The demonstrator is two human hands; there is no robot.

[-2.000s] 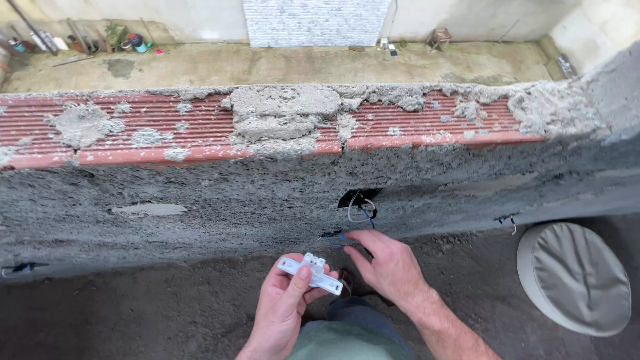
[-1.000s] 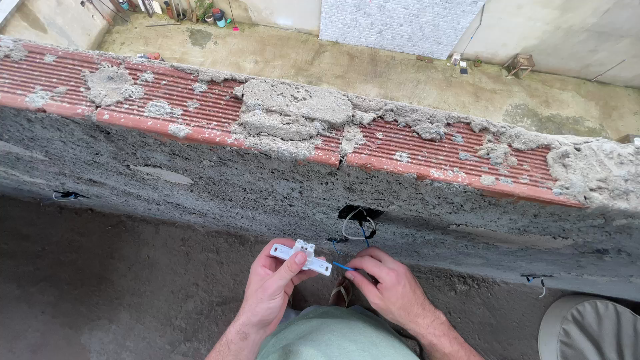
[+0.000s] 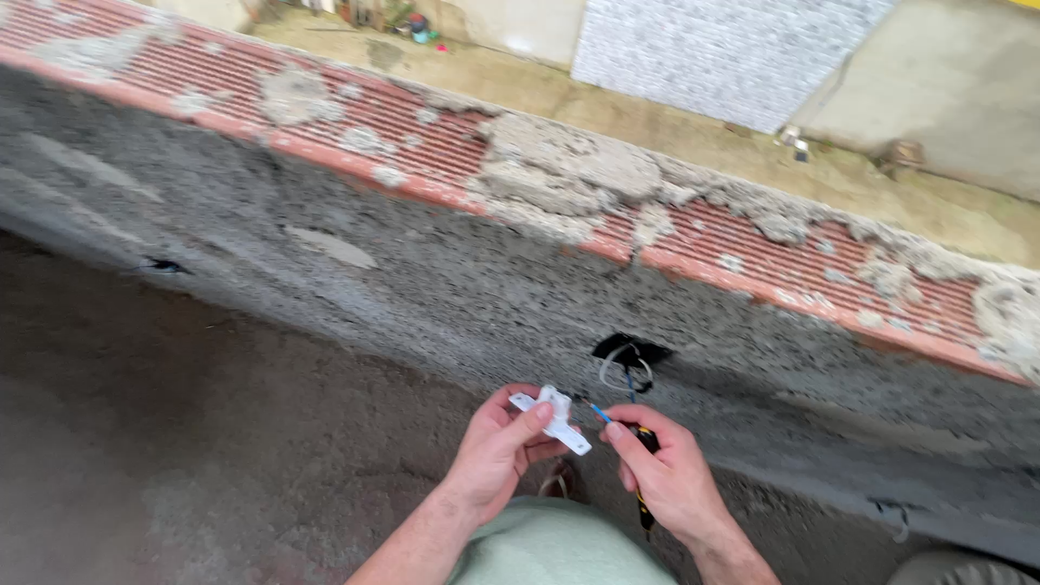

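My left hand (image 3: 508,455) holds a white plastic electrical fitting (image 3: 561,422), a narrow strip with a raised block at its middle, gripped between thumb and fingers. Just to its right, my right hand (image 3: 662,463) pinches a blue insulated wire (image 3: 600,413), whose stripped tip points at the fitting with a small gap between them. A black and yellow hand tool (image 3: 646,508) shows between and below the fingers of the same hand; its working end is hidden. Above the hands, white and blue wires (image 3: 627,370) come out of a dark box opening (image 3: 632,349) in the rough wall.
The grey rendered wall (image 3: 455,284) carries a ledge of ribbed red hollow brick (image 3: 422,154) with crumbling mortar (image 3: 577,162). Other wired openings lie at the left (image 3: 166,266) and lower right (image 3: 894,510). A grey round cushion-like object (image 3: 959,569) sits at the bottom right edge.
The view has tilted and shifted left. The black and yellow tool now shows at my right hand. Both hands keep hold of the fitting and the blue wire, as one second ago.
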